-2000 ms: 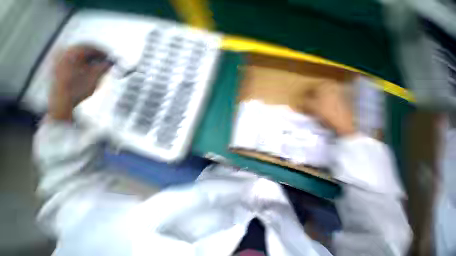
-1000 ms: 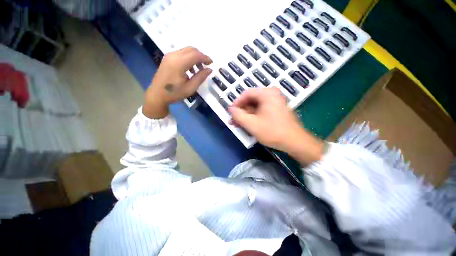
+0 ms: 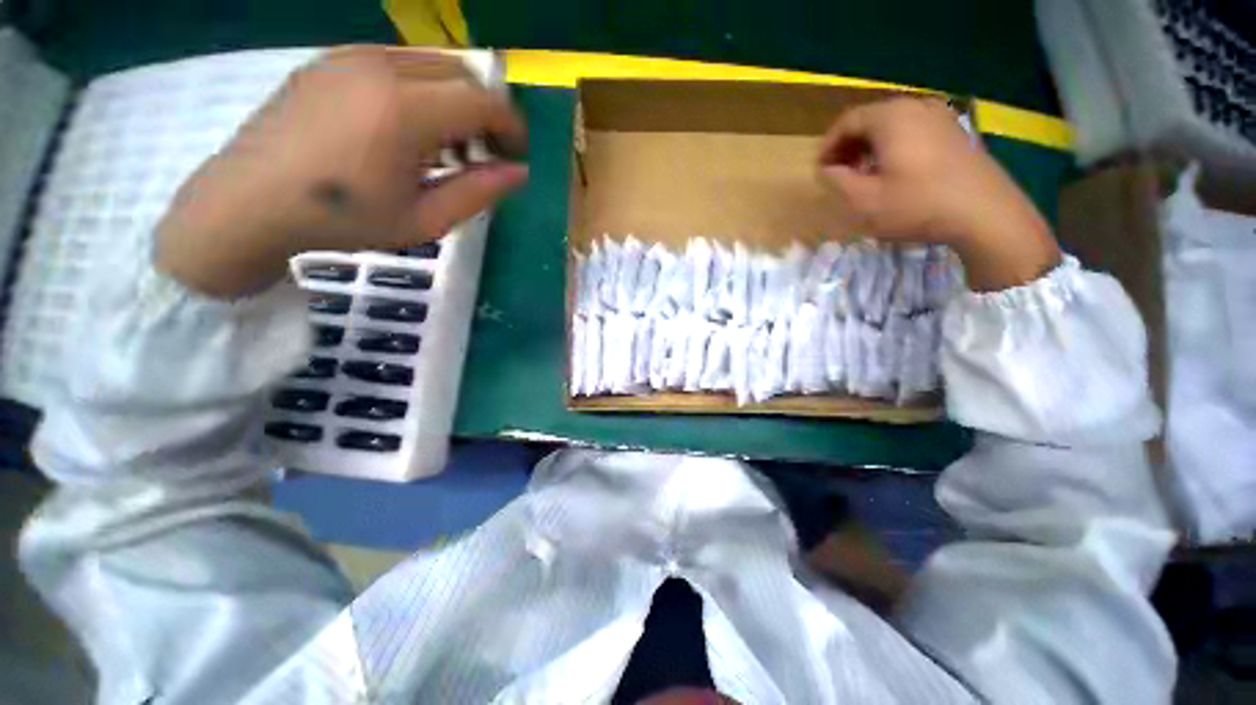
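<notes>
The slotted white tray lies at left. Dark parts fill slots at its near right side. The shallow brown carton is in front of me, with white packets standing on edge in two tight rows along its near half. My left hand is blurred above the tray, thumb and fingers bent towards each other. Small light and dark patches show between them; I cannot tell whether it holds something. My right hand is over the carton's right side, fingers curled to the thumb; its grip is hidden.
A deep brown carton with loose white sheets stands at right. A white tray with dark parts is at the upper right. A yellow strip runs behind the shallow carton on the green bench. A blue surface shows below the slotted tray.
The view has turned back to face the carton squarely. My right hand has moved from the slotted tray to above the carton. My left hand is still over the slotted tray.
</notes>
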